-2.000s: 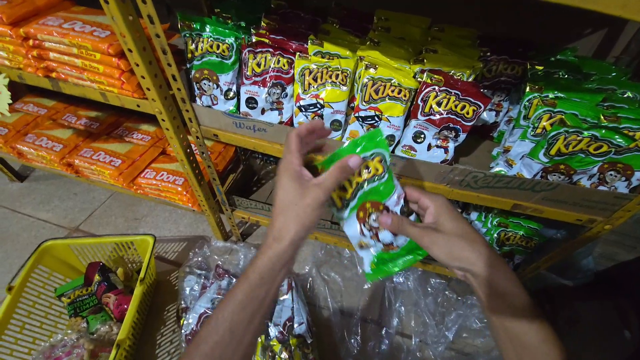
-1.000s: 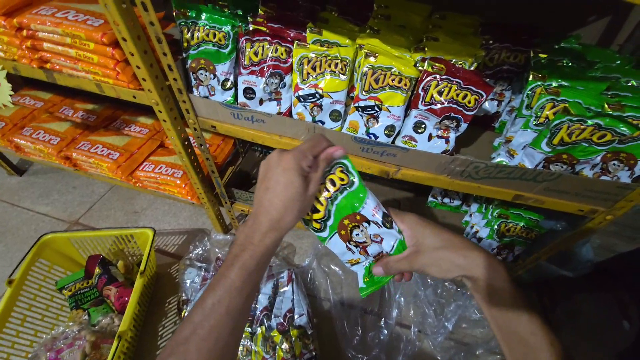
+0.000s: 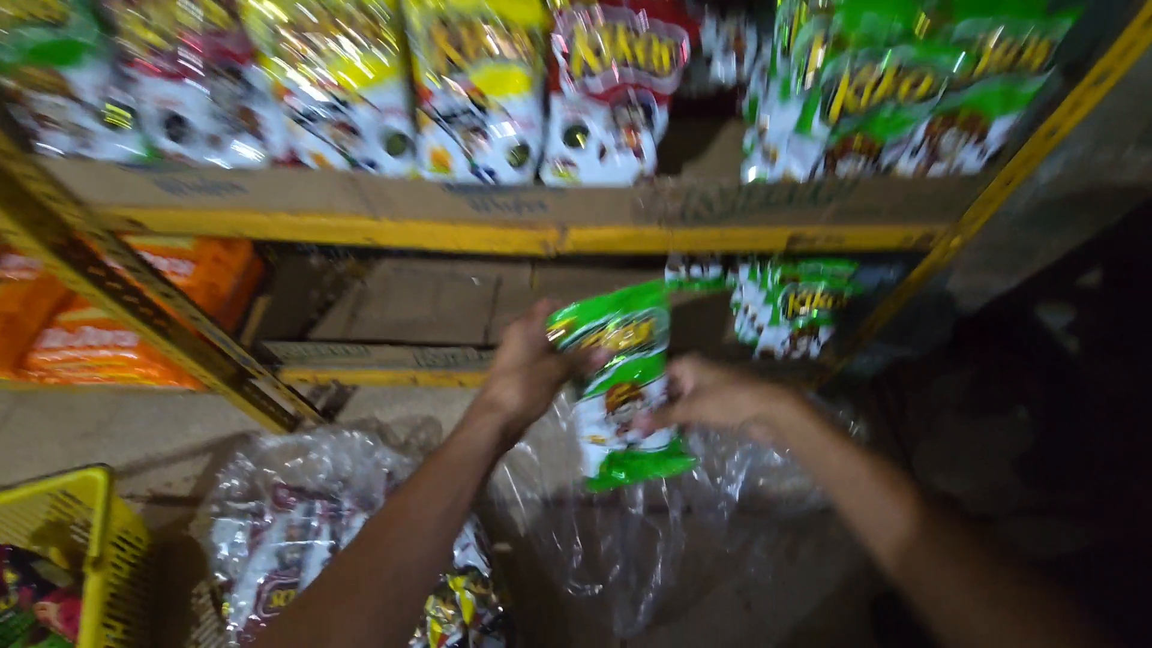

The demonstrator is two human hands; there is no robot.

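Note:
Between my hands is a green and white Kikos snack bag (image 3: pixel 630 382), tilted a little, in front of the lower shelf. My left hand (image 3: pixel 531 369) grips its upper left side, thumb across the front. On its lower right side my right hand (image 3: pixel 711 396) has hold of the edge. Behind it, at the right of the lower shelf, lie more green Kikos bags (image 3: pixel 796 306). The upper shelf carries a pile of green bags (image 3: pixel 900 99) and a row of yellow bags (image 3: pixel 477 99) and red bags (image 3: pixel 616 90). The picture is blurred.
A yellow metal shelf beam (image 3: pixel 504 234) crosses above my hands, with slanting uprights at both sides. Below stand a clear plastic sack of snack bags (image 3: pixel 297 531) and a yellow plastic basket (image 3: pixel 117 558). Loose clear plastic (image 3: pixel 621 549) hangs under the held bag. Orange packages (image 3: pixel 117 333) lie at left.
The view has swung down and to the right. Both hands still hold the green bag, which is now in front of the lower shelf; earlier it overlapped the upper shelf's edge.

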